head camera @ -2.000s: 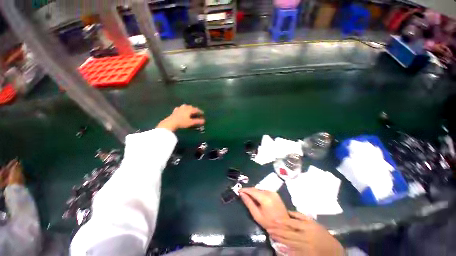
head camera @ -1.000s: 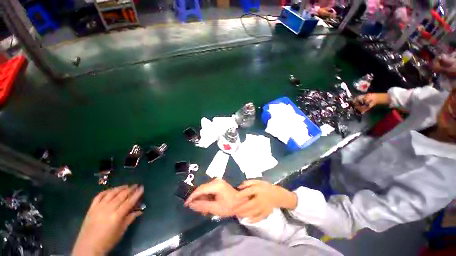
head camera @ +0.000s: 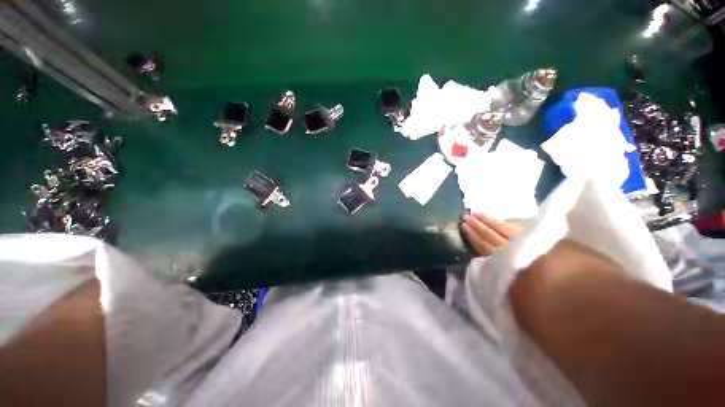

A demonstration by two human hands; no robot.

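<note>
Several black square parts with silver fittings lie spaced on the dark green surface [head camera: 171, 195]. One lies alone near the middle left [head camera: 261, 187]. Two lie close together at the centre, an upper one [head camera: 360, 160] and a lower one [head camera: 353, 199]. More form a row behind them, among them a part with its fitting upward [head camera: 279, 120]. Both my bare forearms rise close to the camera at the lower left and lower right, sleeves slid back. My two hands are cut off by the picture's edge, so what they hold cannot be seen.
White wipes [head camera: 497, 179] lie beside two clear bottles, one red-labelled [head camera: 479, 131]. A blue tray [head camera: 632, 159] holds wipes. Tangled parts lie left [head camera: 71, 183] and right [head camera: 664, 151]. Fingers [head camera: 486, 232], seemingly another person's, rest at the front edge. A metal upright stands upper left.
The view has turned downward. My left hand has left the surface and my right hand has left the central parts; both arms are now raised towards the camera. The other person's hand remains near the edge.
</note>
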